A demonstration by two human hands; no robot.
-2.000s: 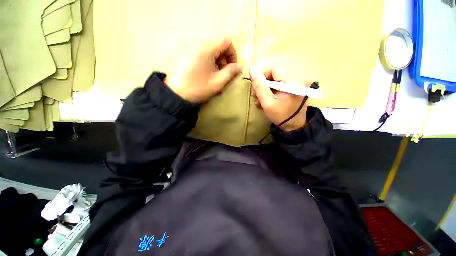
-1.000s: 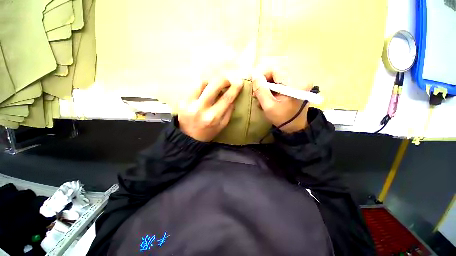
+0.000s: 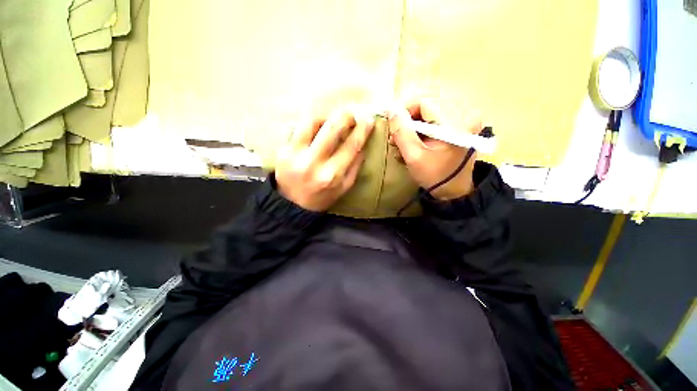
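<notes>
A large yellow-tan sewn panel [image 3: 489,53] lies flat, with a thin vertical centre seam [image 3: 400,53]. Its narrower flap hangs over the table edge towards my lap. My right hand [image 3: 432,156] is shut on a white pen-shaped tool [image 3: 451,135] with a dark cord; the tool's tip is hidden at the fingers. My left hand [image 3: 325,160] lies left of the seam, fingers bent, fingertips on the panel close to the right fingertips. Whether it pinches the panel cannot be told.
Overlapping olive-tan cut pieces [image 3: 46,69] lie at the left. At the right are a pale tape roll [image 3: 594,80], a pink-handled tool [image 3: 604,159] and a blue-rimmed tray [image 3: 646,76]. White crumpled cloth [image 3: 95,298] is at lower left, a red tray [image 3: 592,355] at lower right.
Since two seconds ago my left hand has turned and come down beside the seam, its forearm lower. Since one second ago both hands are nearly still; the view has shifted slightly.
</notes>
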